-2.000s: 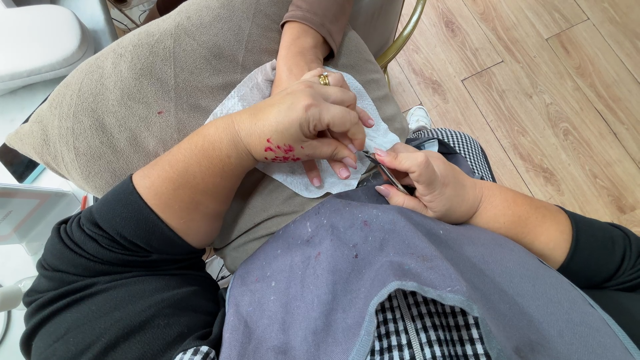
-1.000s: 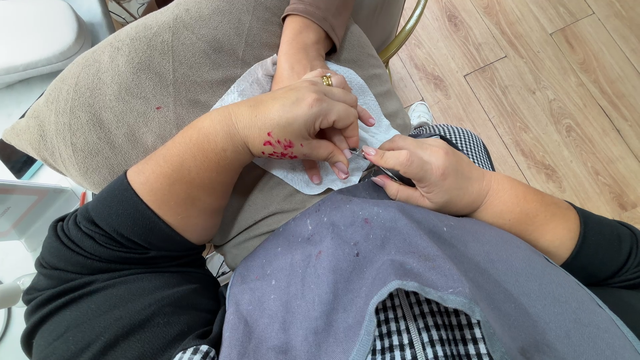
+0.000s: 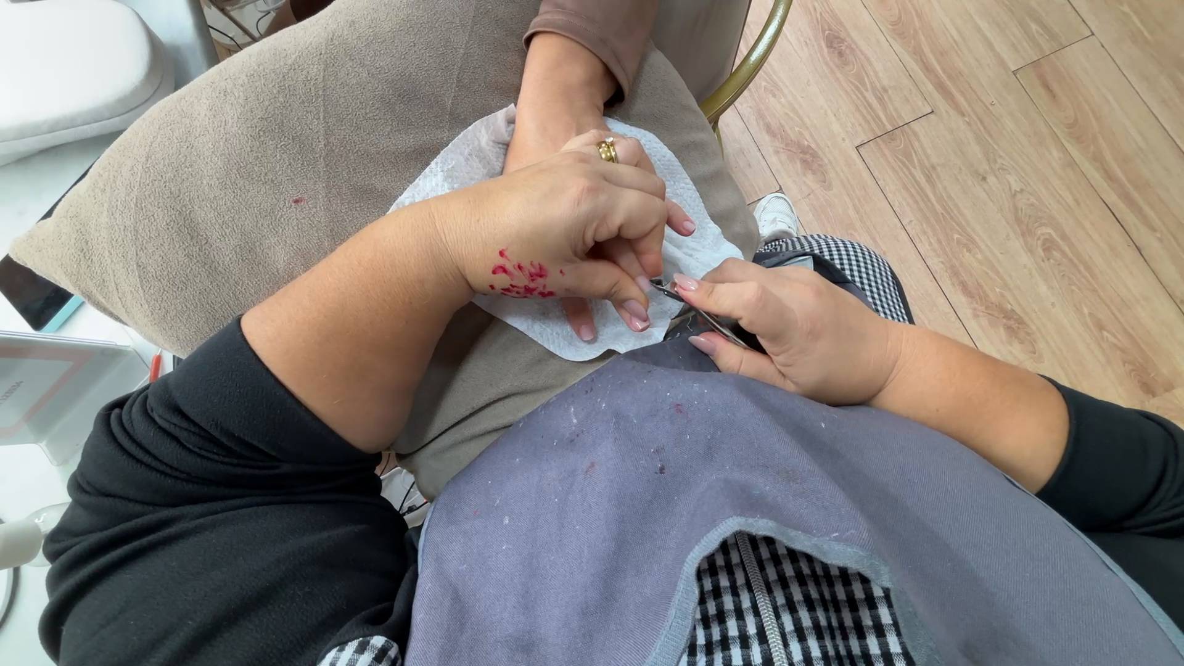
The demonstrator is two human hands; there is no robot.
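My left hand [image 3: 573, 222], with red marks on its back, is closed around a finger of another person's hand [image 3: 580, 319]. That person's forearm [image 3: 555, 97] comes from the top, and the hand lies on a white paper towel [image 3: 698, 199] over a beige cushion [image 3: 250, 157]. My right hand [image 3: 795, 324] grips metal cuticle nippers [image 3: 708, 319], whose tips are at the held finger, close to my left thumb. My fingers partly hide the handles, and my left hand covers most of the other hand.
A gold-coloured metal chair frame [image 3: 754, 65] stands behind the cushion, above a wood-plank floor [image 3: 1017, 166]. A white padded rest [image 3: 74, 69] is at the upper left, with a clear stand [image 3: 65, 388] below it. My grey apron [image 3: 592, 499] covers my lap.
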